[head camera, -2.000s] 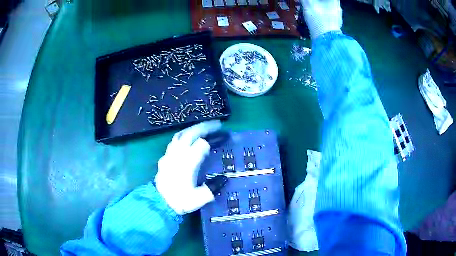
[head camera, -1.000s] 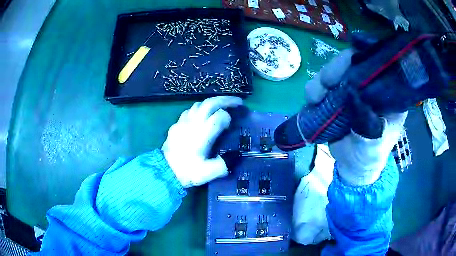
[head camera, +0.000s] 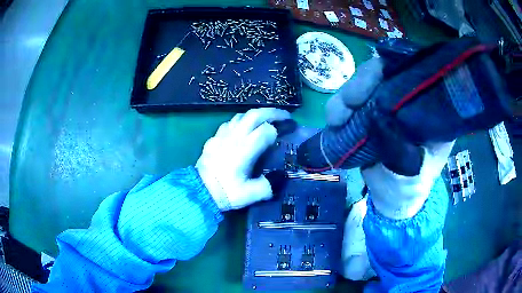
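Note:
The blue-grey jig cover plate (head camera: 297, 244) lies in front of me, with black three-legged transistors (head camera: 288, 210) in pairs above silver heatsink edges (head camera: 297, 226). My left hand (head camera: 243, 163), in a white glove with black fingertips, rests on the plate's upper left edge, thumb and fingers apart. My right hand (head camera: 400, 177), gloved, is shut on a thick black electric screwdriver (head camera: 423, 103) with a red stripe. Its nose points left over the top row and hides the right transistor there. The tip's contact is hidden.
A black screw tray (head camera: 171, 104) with a yellow-handled tool (head camera: 165, 68) is at the back. Right of it are a white round dish (head camera: 325, 62) and a reddish-brown board (head camera: 312, 18). A white cloth (head camera: 356, 243) lies beside the plate. Assembled heatsinks (head camera: 461, 176) lie at the right.
My right hand has come back from the far side holding the screwdriver over the plate. In the last second its nose moved left across the top row. The view has shifted.

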